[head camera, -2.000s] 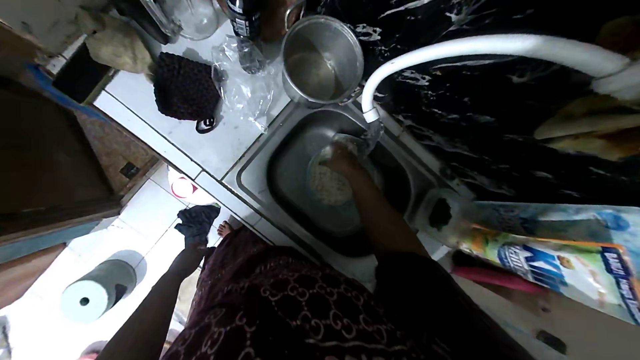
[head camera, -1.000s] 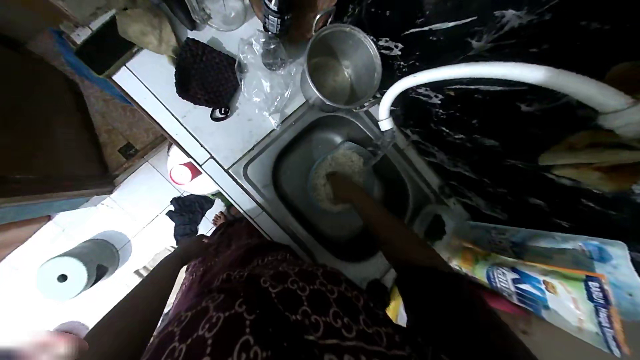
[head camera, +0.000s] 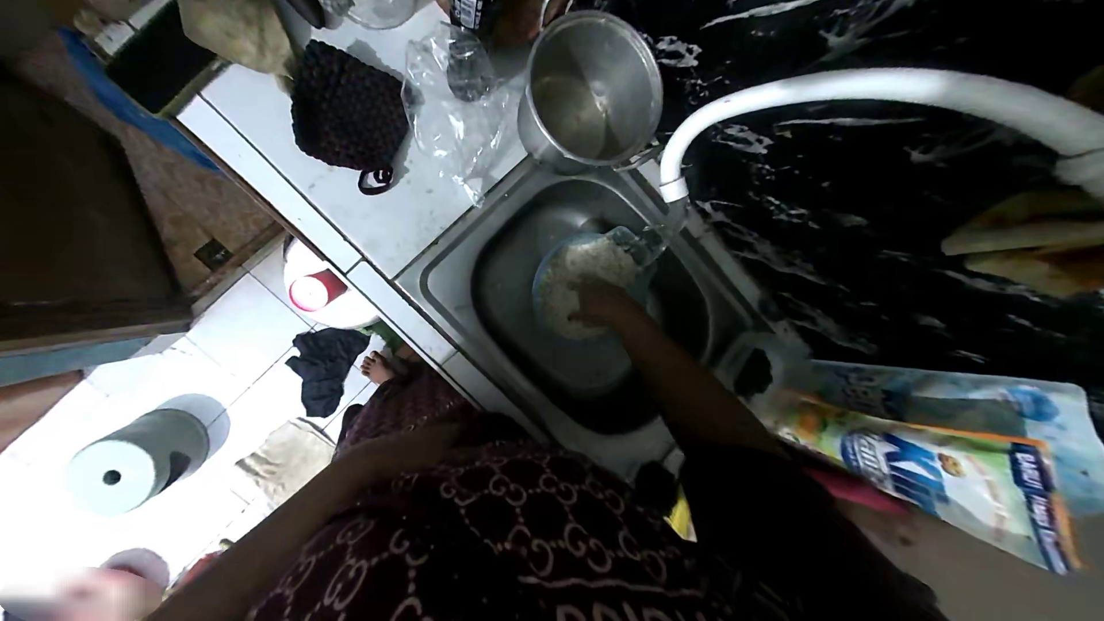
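Observation:
My right hand (head camera: 604, 304) reaches into a clear round container (head camera: 542, 289) in the steel sink (head camera: 509, 345); its fingers are down in pale, grainy contents (head camera: 595, 259) that look like rice in cloudy water. Whether the fingers close on any of it cannot be told. The container's clear handle lies near the mouth of the white curved faucet (head camera: 673, 185), where water seems to run. My left forearm (head camera: 302, 509) extends along the patterned dark red garment, and the left hand is hidden at the waist.
A metal pot (head camera: 595, 86) stands at the sink's upper edge, beside a crumpled clear plastic bag (head camera: 461, 112) and a dark knitted cloth (head camera: 349, 108). Detergent packets (head camera: 940, 474) lie at right. Below the counter, a dark cloth (head camera: 326, 366) and a grey cylinder (head camera: 142, 457) are on the tiled floor.
Two seconds ago my right hand was by the container's handle near the faucet; now it is down in the grainy contents. My left arm has drawn in from over the floor to my waist.

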